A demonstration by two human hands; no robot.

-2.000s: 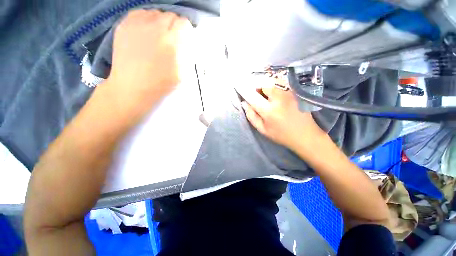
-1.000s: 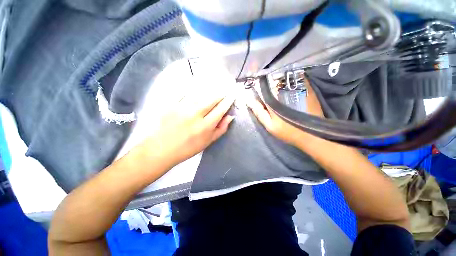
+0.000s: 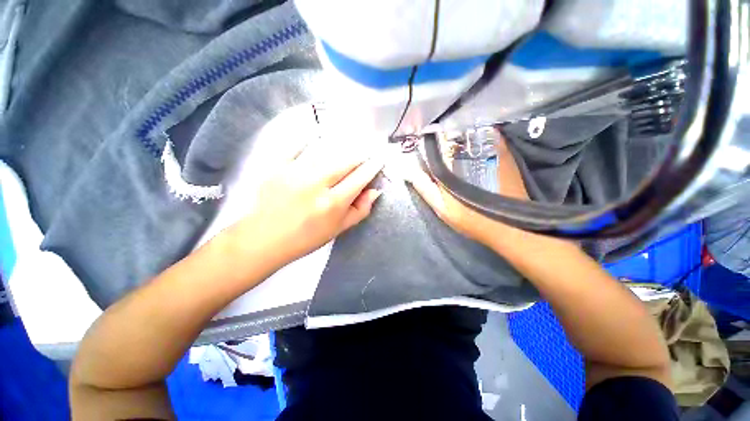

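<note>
A dark grey garment body point(image 3: 90, 173) lies spread left of the needle, with a dark blue zigzag seam point(image 3: 214, 72) and a short white fringed edge point(image 3: 182, 187). A grey panel point(image 3: 382, 263) with a white lower edge lies in front of the machine. My left hand point(image 3: 312, 201) rests flat on the cloth left of the presser foot point(image 3: 409, 144), fingertips close to it. My right hand point(image 3: 448, 205) presses the cloth just right of it, partly behind a curved shiny guard point(image 3: 567, 218). Bright glare hides the cloth at the fingertips.
The white and blue sewing machine head point(image 3: 395, 62) fills the upper right. The white table's front edge point(image 3: 255, 323) crosses below my left forearm. Blue bins with white scraps point(image 3: 218, 366) are below left. Khaki cloth point(image 3: 695, 345) is below right, beside a blue mesh bin point(image 3: 547, 349).
Since two seconds ago, my left hand has come down and right, from above the cloth to beside the presser foot. Over the last second the hands have barely moved; the guard appears larger and higher.
</note>
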